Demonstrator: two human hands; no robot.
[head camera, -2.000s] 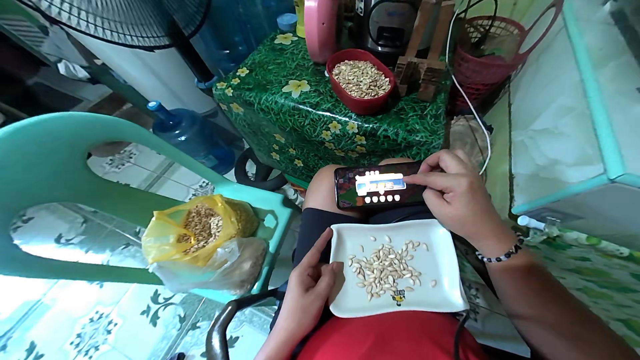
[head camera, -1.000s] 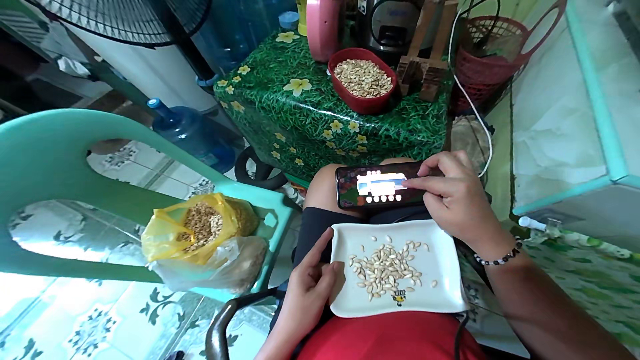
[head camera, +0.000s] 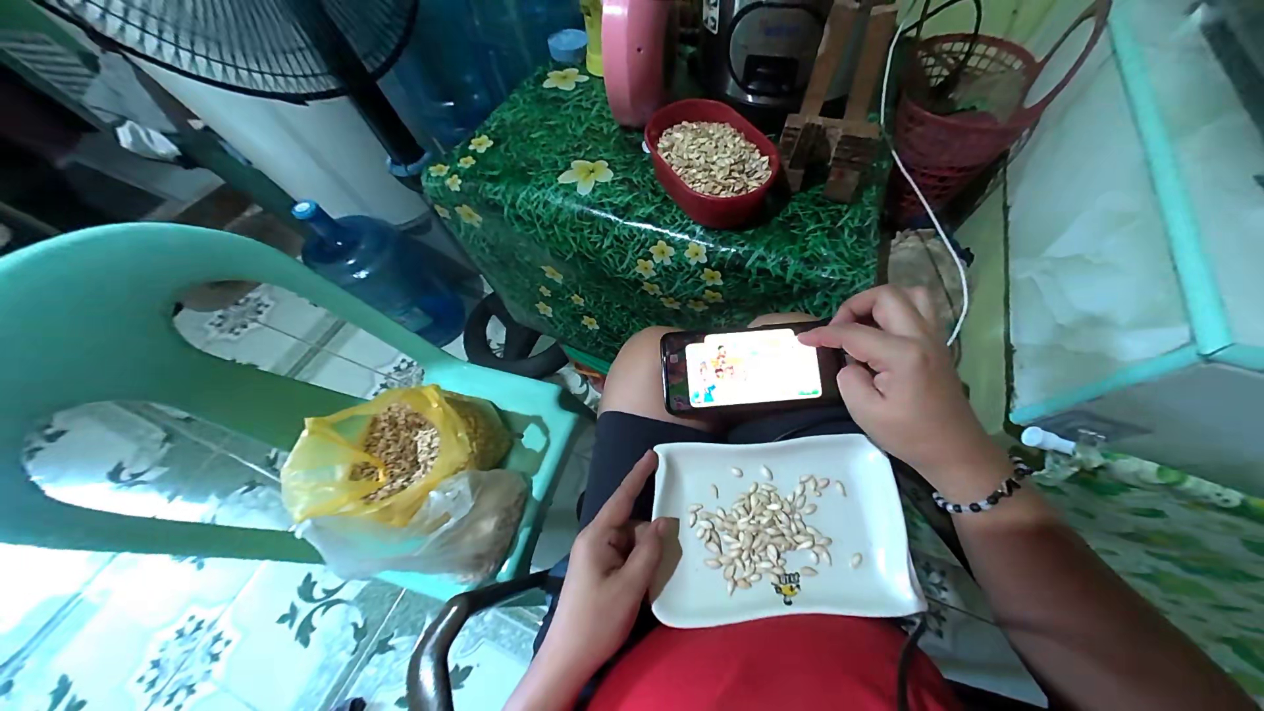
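A white rectangular plate (head camera: 869, 533) with wavy edges rests on my lap, bearing a loose heap of pale seeds (head camera: 760, 533). My left hand (head camera: 622, 553) is at the plate's left edge, index finger along the rim and thumb near it. Above the plate a smartphone (head camera: 755, 370) lies sideways on my thighs, its screen lit brightly with a coloured picture. My right hand (head camera: 894, 370) reaches over the phone's right end, index fingertip at the upper right of the screen, the other fingers curled. A beaded bracelet is on that wrist.
On the left, a green plastic chair (head camera: 395, 331) holds a yellow plastic bag (head camera: 454, 434) of seeds and a clear bag (head camera: 484, 533). Ahead, a table with a green floral cover (head camera: 592, 237) carries a red bowl (head camera: 716, 212) of seeds. A white cable (head camera: 923, 197) hangs beside a red basket (head camera: 953, 148).
The phone's screen now shows a different, larger bright picture. My right index finger has moved from the middle of the screen toward its upper right. My left hand and the plate have stayed put.
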